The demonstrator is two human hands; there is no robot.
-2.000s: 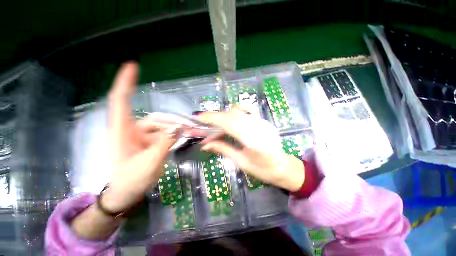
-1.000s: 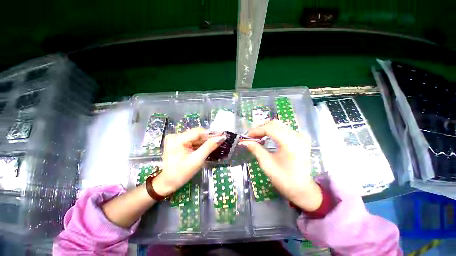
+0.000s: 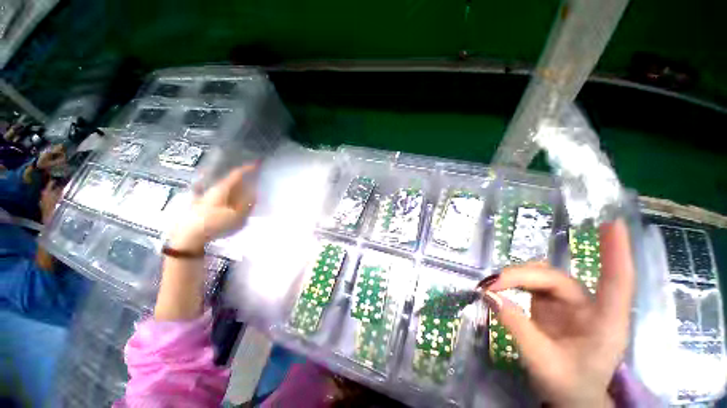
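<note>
My right hand (image 3: 570,323) pinches a thin dark dome sheet (image 3: 446,303) between thumb and a fingertip, over the front row of the clear blister tray (image 3: 315,339). A whitish clear film (image 3: 586,167) stands at its raised finger. Green keypad boards (image 3: 320,287) lie in the front pockets. Covered boards with shiny rectangles (image 3: 458,219) lie in the back pockets; a bare green board (image 3: 586,253) shows at the back right. My left hand (image 3: 215,207) is blurred, off to the left over the stacked trays' edge; what its fingers hold cannot be made out.
Stacked blister trays (image 3: 167,111) stand at left, some pockets filled. A glaring white sheet (image 3: 291,203) lies between stack and tray. A sticker sheet (image 3: 689,307) lies right. A pale upright (image 3: 550,76) rises behind the tray. Another person's hand and blue sleeve (image 3: 24,187) show far left.
The view has swung left. My hands have parted: the left moved away to the left, while the right keeps the dark sheet. The whitish film now shows raised at the right hand.
</note>
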